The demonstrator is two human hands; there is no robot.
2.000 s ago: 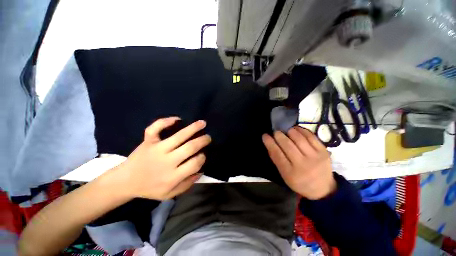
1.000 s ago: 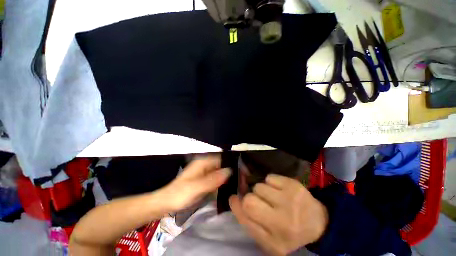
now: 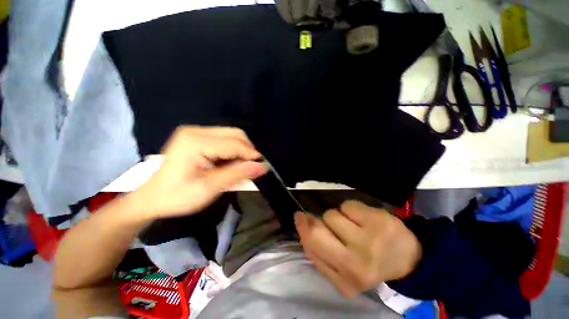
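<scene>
A large dark garment panel [image 3: 249, 87] lies flat on the white table under the presser foot area of the sewing machine [image 3: 312, 11]. My left hand [image 3: 209, 168] pinches one end of a narrow dark strip [image 3: 277, 198] between thumb and fingers at the table's front edge. My right hand [image 3: 355, 246] holds the strip's other end lower down, above my lap. The strip slants between both hands and shows a thin pale edge. Whether it joins the panel cannot be told.
Fabric shears [image 3: 471, 93], blue thread snips [image 3: 491, 75] and a slim black tool [image 3: 504, 68] lie at the right. A dark block sits on a tan card [image 3: 541, 144] at far right. Pale blue-grey stacked panels [image 3: 93, 124] hang at left. Red baskets [image 3: 543, 243] stand below.
Both hands have left the panel and come to the front edge, now holding the strip. My left hand has since risen with its end. The view has shifted, showing less of the machine.
</scene>
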